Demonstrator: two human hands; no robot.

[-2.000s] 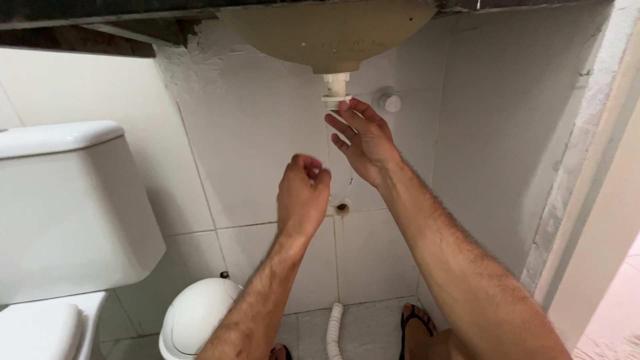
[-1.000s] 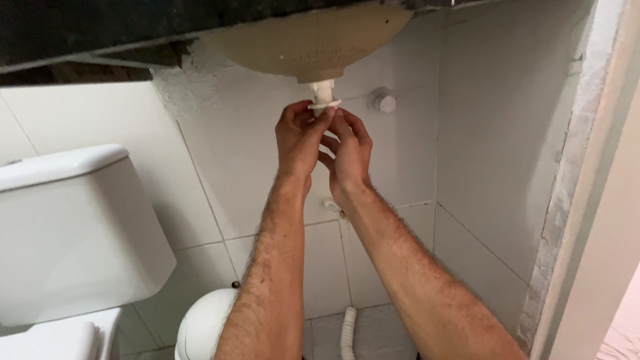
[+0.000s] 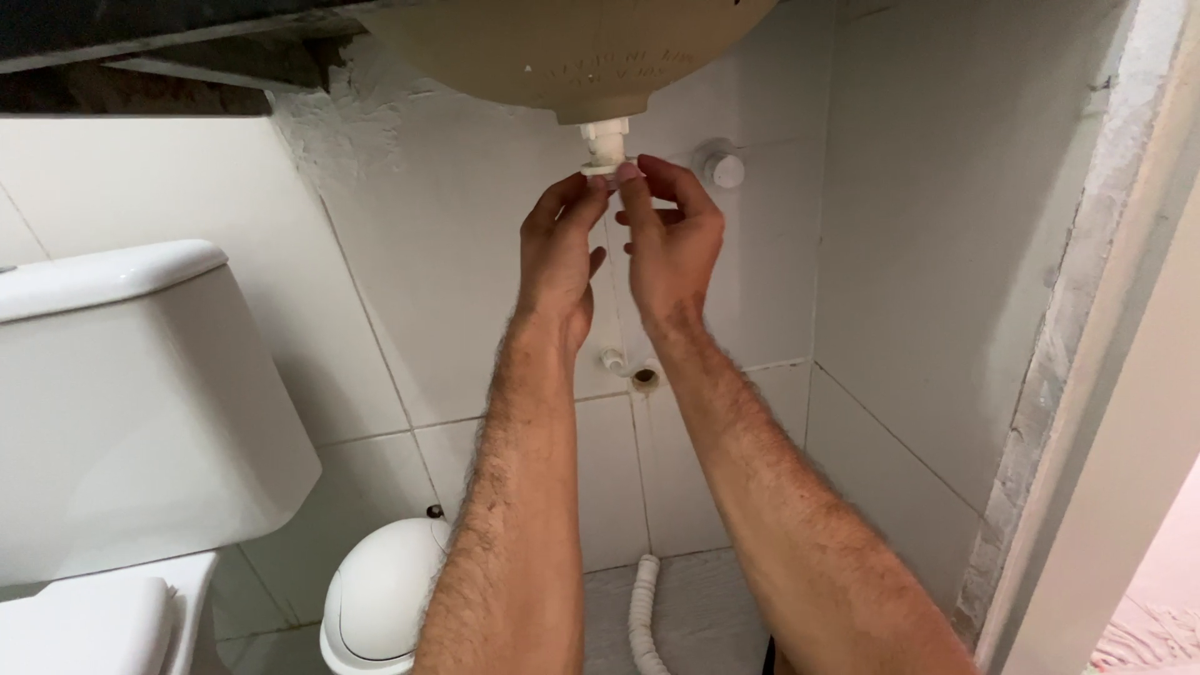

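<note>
Under the basin [image 3: 581, 56] hangs a white plastic drain tailpiece [image 3: 607, 142] with a flat white ring [image 3: 600, 170] around its lower end. My left hand [image 3: 560, 244] pinches the ring's left side between thumb and fingertips. On the right side, the thumb and index finger of my right hand [image 3: 675, 234] grip the same ring; its other fingers are bent below. The fingertips hide part of the ring and the pipe's lower end. A white corrugated drain hose [image 3: 643, 609] lies on the floor below, between my forearms.
A toilet with its cistern [image 3: 159, 403] stands at the left, beside a white domed bin [image 3: 384, 595]. On the tiled wall are a round white fitting [image 3: 724, 169], a small white elbow [image 3: 613, 361] and an open drain hole [image 3: 645, 377]. A door frame [image 3: 1106, 375] borders the right.
My left hand, lower and away from the pipe two seconds ago, has moved up to the ring. My right hand stays at the drain fitting. The view has shifted slightly.
</note>
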